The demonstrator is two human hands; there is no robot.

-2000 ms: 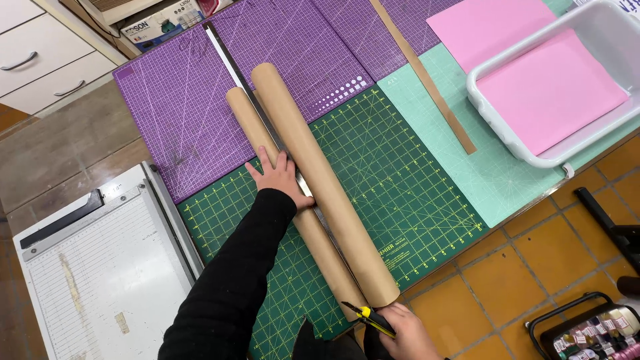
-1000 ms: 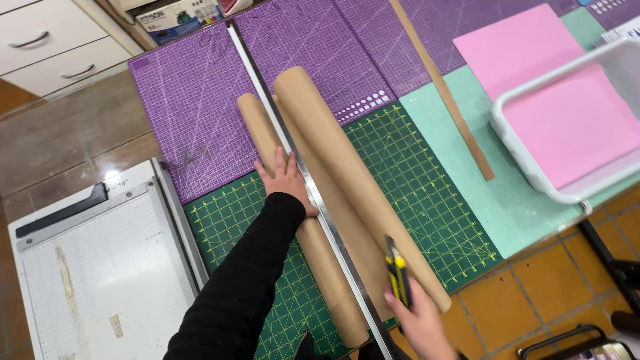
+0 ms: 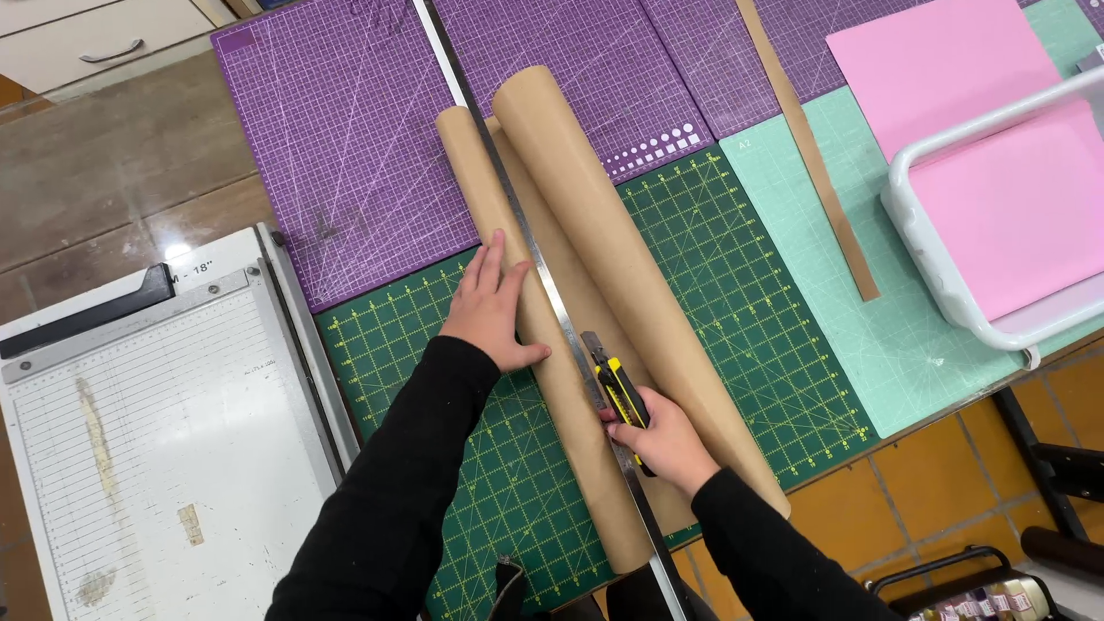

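A sheet of brown kraft paper, rolled at both sides, lies across the green cutting mat (image 3: 707, 285). A long metal straightedge (image 3: 552, 293) runs between the narrow paper roll (image 3: 569, 431) and the thick paper roll (image 3: 638, 267). My left hand (image 3: 492, 310), fingers spread, rests against the narrow roll near its middle. My right hand (image 3: 664, 435) grips a black and yellow utility knife (image 3: 619, 392) over the straightedge; its blade end points up and away from me. Whether the blade touches the paper I cannot tell.
On the left stands a guillotine paper trimmer (image 3: 172, 414). Purple cutting mats (image 3: 362, 155) lie at the back. A brown paper strip (image 3: 811, 155), pink sheets (image 3: 940, 69) and a white plastic tray (image 3: 936, 250) are on the right, partly over a mint cutting mat (image 3: 862, 362).
My right hand has carried the utility knife from the near end of the rolls to the straightedge. The straightedge now shows more between the rolls. The view has come closer.
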